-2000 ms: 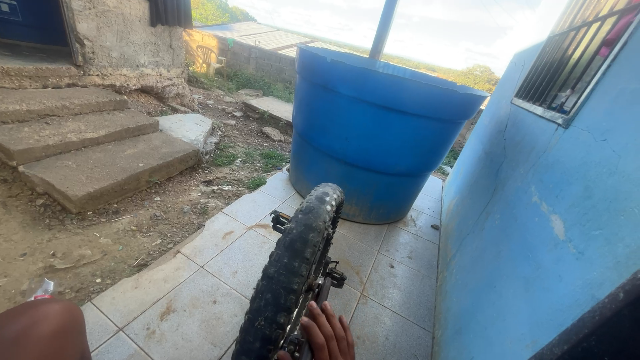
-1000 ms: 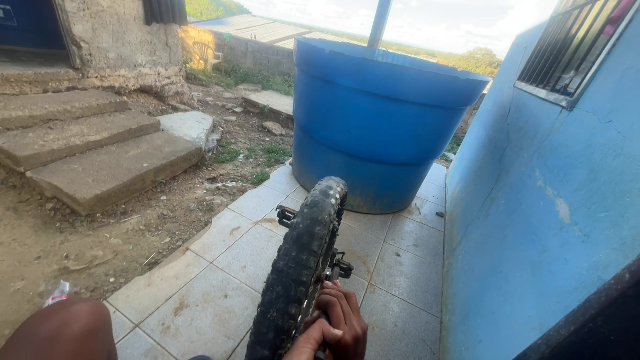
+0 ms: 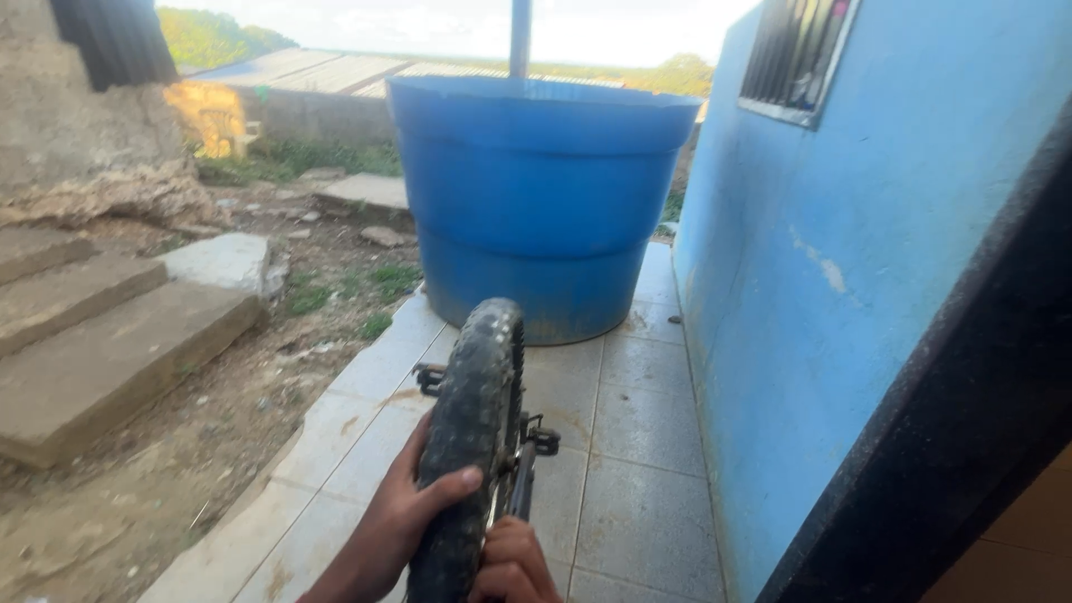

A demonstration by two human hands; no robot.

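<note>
A knobby black bicycle tire stands upright at the lower middle, with a pedal to its left and another pedal to its right. My left hand grips the tire from the left side, its thumb lying across the tread. Low on the wheel's right side is my right hand, its fingers curled; whatever they close on is hidden. A dark bar of the bicycle rises just above the right hand. The lower part of the wheel is cut off by the view's edge.
A large blue plastic tank stands just beyond the wheel on the tiled floor. A light blue wall bounds the right, with a dark post-like edge nearer. Concrete steps and bare dirt lie left.
My left hand has come onto the tire's left side; one second ago both hands were together right of the wheel. The view has shifted somewhat.
</note>
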